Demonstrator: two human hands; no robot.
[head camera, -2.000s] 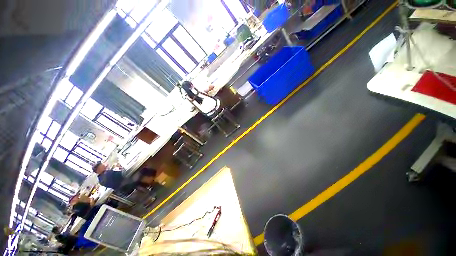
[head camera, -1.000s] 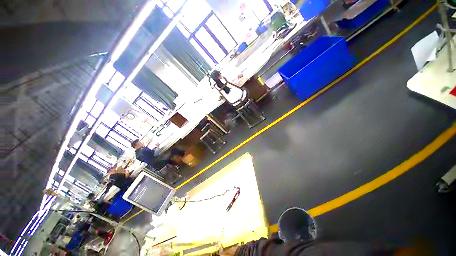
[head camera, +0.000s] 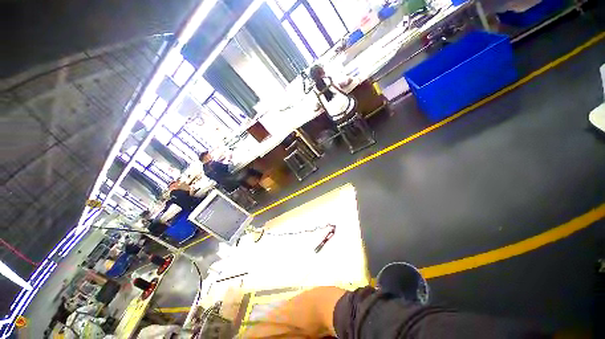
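My right hand (head camera: 298, 316) lies low over the yellow-taped machine table (head camera: 298, 261), reaching in from the right in a dark sleeve. It is overexposed and its fingers are cut off or unclear, so I cannot tell whether it holds anything. My left hand is not in view. A red-and-black pen-sized tool (head camera: 326, 238) lies on the table by a dark cord. The control screen (head camera: 220, 217) stands at the table's far left edge.
A dark round object (head camera: 402, 282) stands beside the table's right edge. Thread cones (head camera: 146, 287) stand at the left. A big blue bin (head camera: 462, 76) stands beyond a yellow floor line. Several people sit at long tables along the windows, one on a stool (head camera: 356, 132).
The view has swung left, so the table and screen sit higher in it. My right sleeve came in at the bottom, and now the hand shows too. The thread cones have come into view.
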